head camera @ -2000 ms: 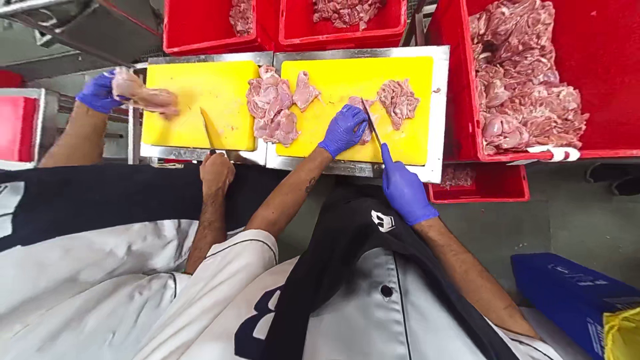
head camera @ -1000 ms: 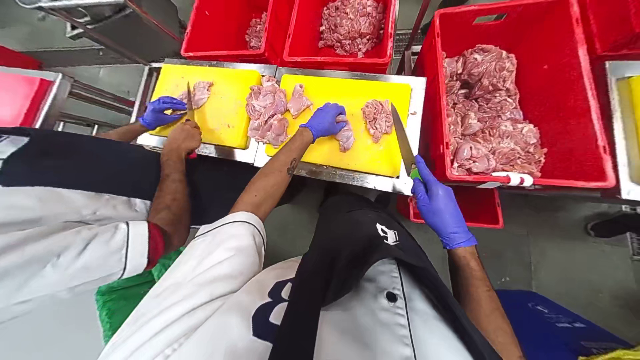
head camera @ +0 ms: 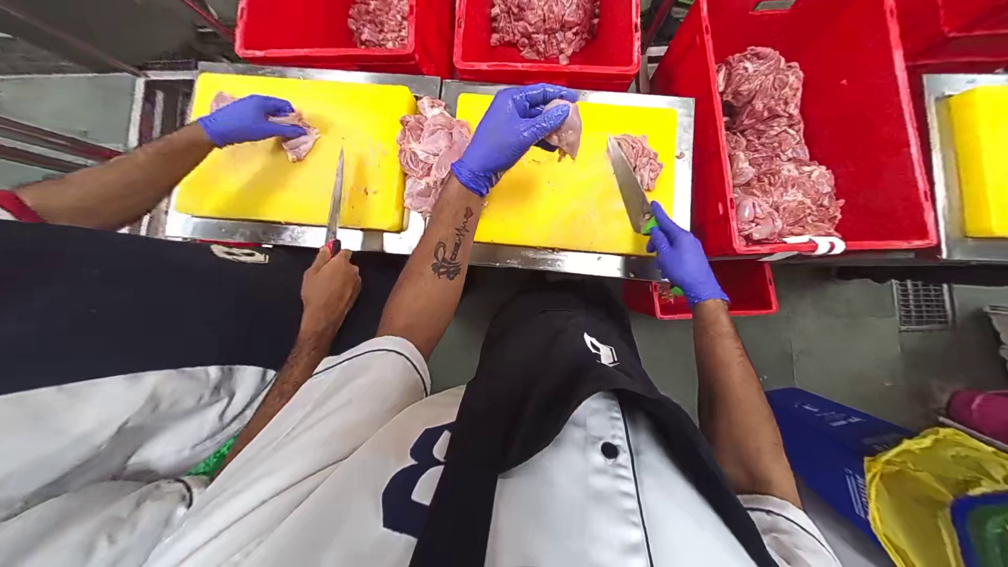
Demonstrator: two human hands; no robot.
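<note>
My left hand (head camera: 516, 130), in a blue glove, grips a piece of raw meat (head camera: 565, 130) above the yellow cutting board (head camera: 543, 205). My right hand (head camera: 683, 256), also gloved in blue, holds a green-handled knife (head camera: 630, 189), its blade slanting up and left over the board's right side. The blade tip lies by a small pile of cut meat (head camera: 642, 157). Larger raw pieces (head camera: 429, 150) are heaped where my board meets the neighbouring yellow board (head camera: 299, 181).
A co-worker at the left holds meat (head camera: 299, 138) in a gloved hand and a knife (head camera: 337, 197) in a bare one. Red crates (head camera: 547, 67) stand behind the boards. A large red crate of meat (head camera: 882, 157) is at the right, a smaller one (head camera: 756, 291) below.
My left hand has risen from the board with a piece of meat. My right hand's knife, on the meat two seconds ago, has moved right, away from it.
</note>
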